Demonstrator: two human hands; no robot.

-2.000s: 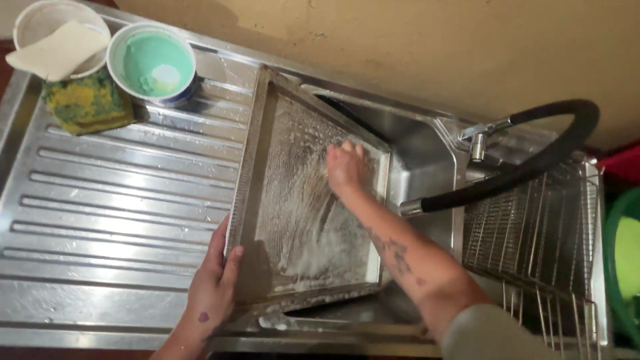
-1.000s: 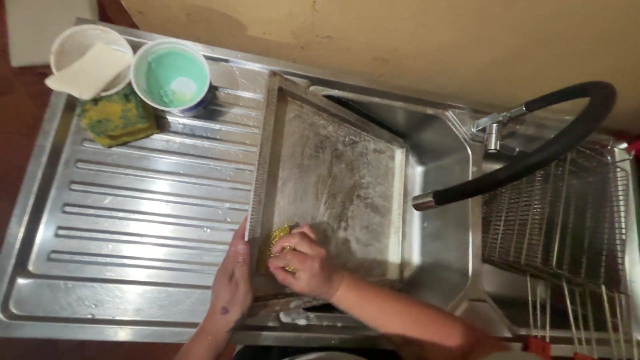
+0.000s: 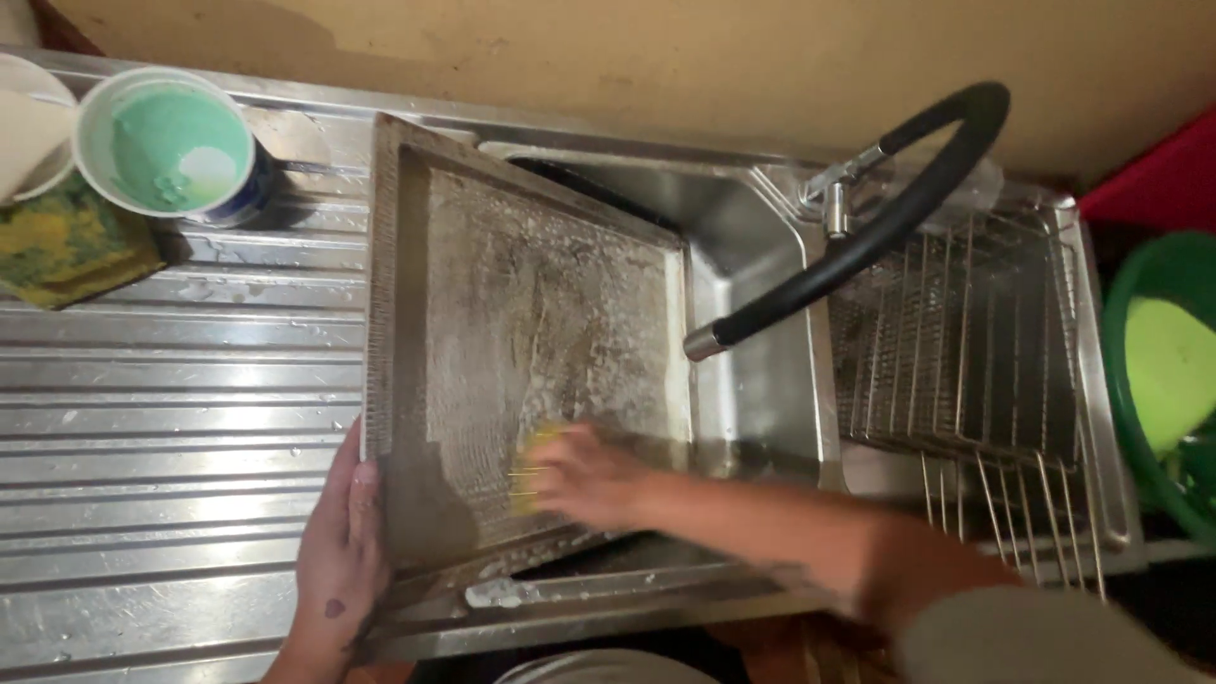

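Note:
A soapy rectangular metal baking tray (image 3: 475,313) leans at a tilt in the stainless steel sink, its left rim over the ridged drainboard. My left hand (image 3: 347,546) grips that rim near its lower corner, thumb on the near face, most fingers hidden behind. My right hand (image 3: 584,475), somewhat blurred, presses a yellow scouring pad (image 3: 534,470) against the lower part of the tray's inner face. Whitish suds and brown stains cover the metal there.
A black flexible faucet (image 3: 855,256) arches over the basin. On the drainboard (image 3: 171,456) stand a tub of green paste (image 3: 176,152), another white tub (image 3: 38,123) and a worn yellow-green sponge (image 3: 76,242). Wire racks (image 3: 959,332) fill the right basin; a green basin (image 3: 1130,380) stands beyond.
My right hand has moved over the tray, from its upper right part to the lower left corner, then back a little to the right. My left hand stays on the rim.

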